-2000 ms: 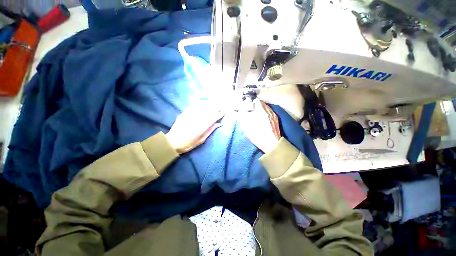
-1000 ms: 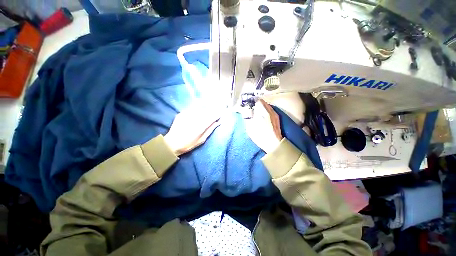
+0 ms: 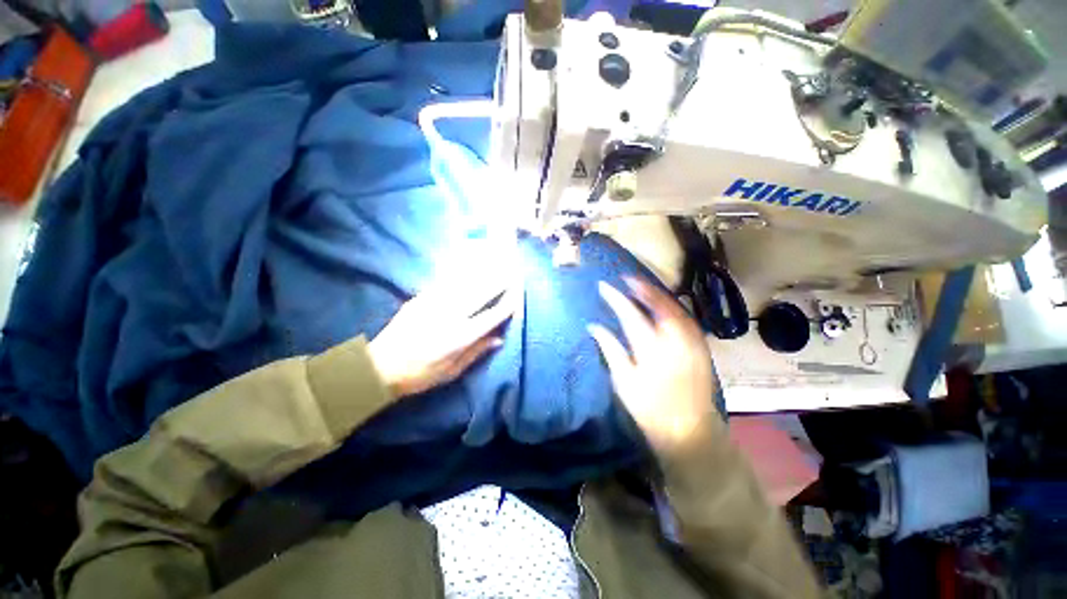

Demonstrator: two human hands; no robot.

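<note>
A large blue garment (image 3: 222, 199) covers the table left of the sewing machine (image 3: 702, 129) and hangs over the front edge. The presser foot (image 3: 566, 248) is at the cloth, partly lost in the lamp's glare (image 3: 474, 240). My left hand (image 3: 439, 334) lies on the cloth just left of a fold line, its fingertips washed out by the glare; it seems to hold the cloth. My right hand (image 3: 658, 357) lies on the cloth to the right, fingers apart, a little in front of the presser foot, slightly blurred.
Black-handled scissors (image 3: 716, 298) lie under the machine arm. A round black disc (image 3: 783, 326), bobbins (image 3: 834, 321) and a thin silver tool (image 3: 837, 369) are beside them. An orange tray (image 3: 41, 111) and a red thread cone (image 3: 126, 29) are at the far left.
My right hand has moved back from the presser foot towards me and to the right, and its fingers have spread. My left hand has stayed nearly in place. The view has shifted slightly.
</note>
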